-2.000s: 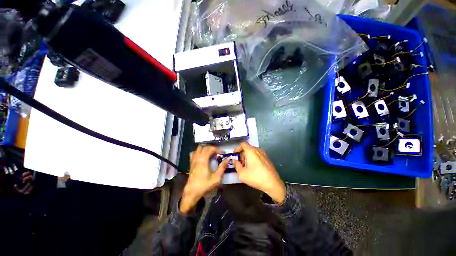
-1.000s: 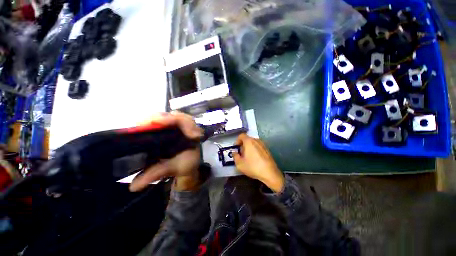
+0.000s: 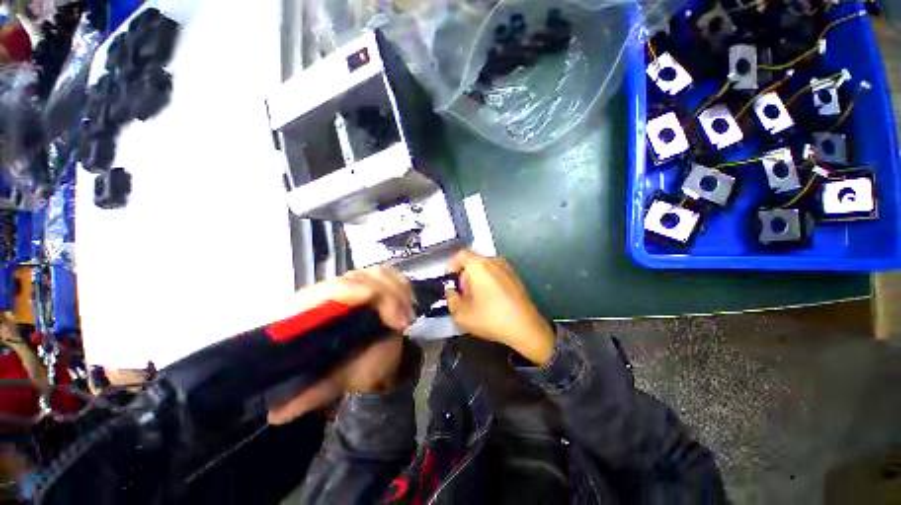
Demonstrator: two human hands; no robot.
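Note:
My left hand (image 3: 356,335) is wrapped around the electric screwdriver (image 3: 286,345), a long black body with a red strip. Its tip end points right, at the small black part (image 3: 432,293) on the white work pad (image 3: 479,229). My right hand (image 3: 500,306) holds the right side of that part with its fingertips. The fingers and the driver hide much of the part, and I cannot tell whether the tip touches it. The white screw feeder (image 3: 375,187) stands just behind the hands, its near end close to the driver.
A blue bin (image 3: 642,178) of silver-faced motors (image 3: 721,126) is at the right. A clear plastic bag (image 3: 533,108) with black parts lies behind the feeder. White sheets (image 3: 198,237) at the left hold black units (image 3: 113,187). The green bench edge runs below the bin.
My left hand has taken hold of the hanging screwdriver and brought its tip from the feeder's near end down to the part. My right hand stays on the part. The view has shifted.

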